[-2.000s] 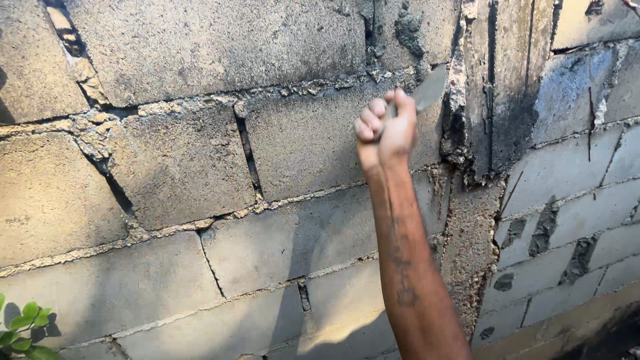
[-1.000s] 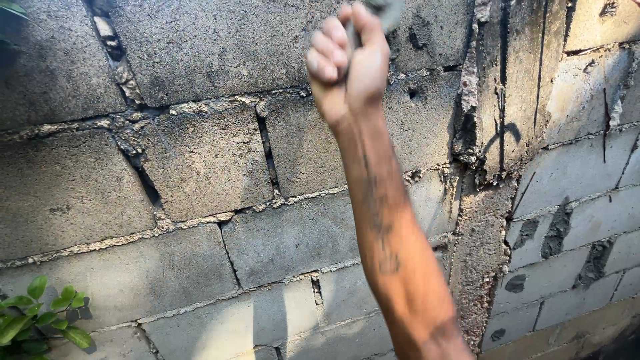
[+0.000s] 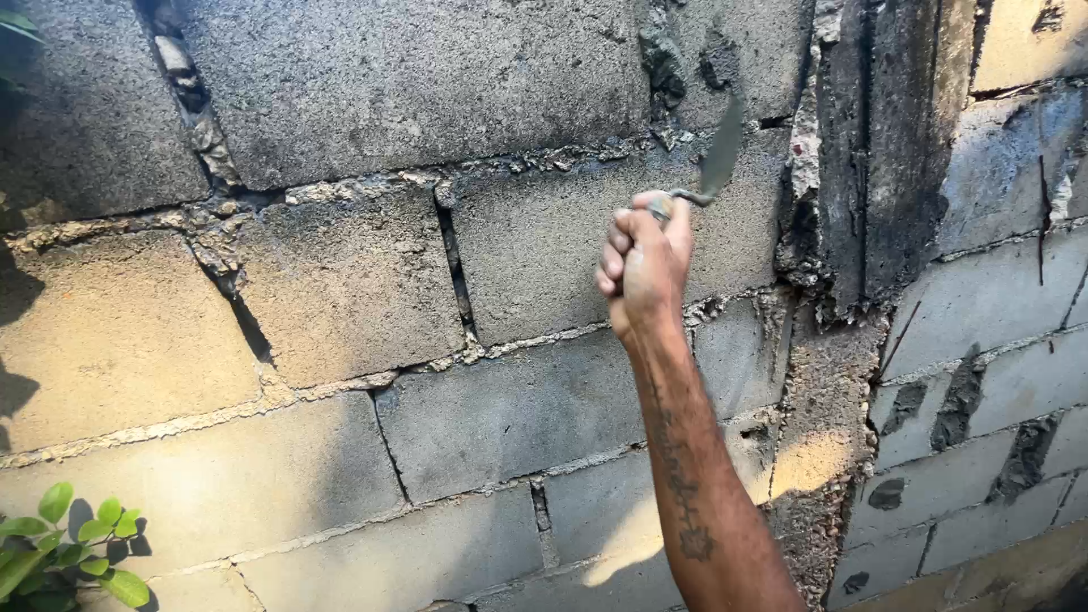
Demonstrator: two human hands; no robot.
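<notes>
My right hand [image 3: 648, 255] is closed around the handle of a small pointing trowel [image 3: 722, 151], its grey blade turned upward and to the right. Behind the trowel stands a wall of concrete blocks [image 3: 544, 246] with rough, partly open mortar joints. Dark grey mortar [image 3: 663, 64] fills part of a vertical joint above the hand, and a dark patch of it [image 3: 719, 61] sticks to the block just above the blade. Whether the blade touches the wall cannot be told. My left hand is out of the frame.
A rough concrete column [image 3: 829, 408] with dark, weathered boards [image 3: 875, 144] on its upper part stands right of the arm. Thin rusty rods [image 3: 1042, 221] stick out near another block wall [image 3: 977, 297] at the right. Green leaves [image 3: 72, 544] show at the lower left.
My right hand, still holding the trowel, has moved down and to the right from near the top edge a second ago. The trowel blade is now in full view.
</notes>
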